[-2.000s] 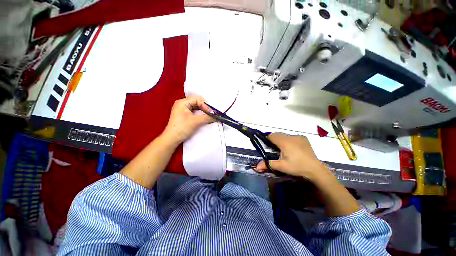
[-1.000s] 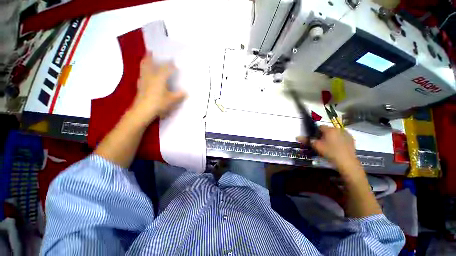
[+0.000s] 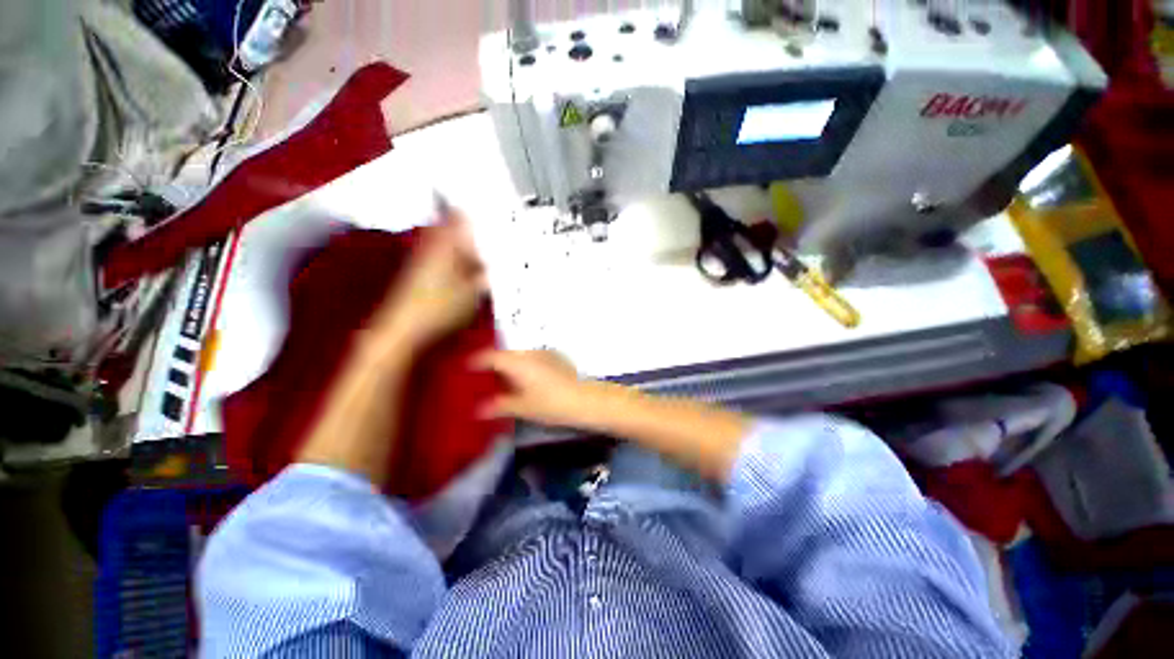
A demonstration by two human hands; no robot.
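Note:
A red cut panel [image 3: 316,328] lies at the left of the white table, with a bit of its pale side showing at the lower edge. My left hand [image 3: 444,277] is on its upper right part, blurred; whether it grips the cloth cannot be told. My right hand [image 3: 531,386] is at the panel's right edge, fingers towards the cloth, also blurred. The black-handled shears [image 3: 734,247] lie on the table below the machine head, out of my hands.
The white sewing machine [image 3: 978,116] stands at the back right. Yellow snips [image 3: 821,296] lie beside the shears. A long red panel [image 3: 277,174] is at the upper left. A yellow-edged packet [image 3: 1094,258] is at the far right. A blue basket [image 3: 148,566] stands below left.
The shears have left my right hand and lie on the table. My right hand has moved left to the panel. The panel now shows mostly red. The whole view has turned.

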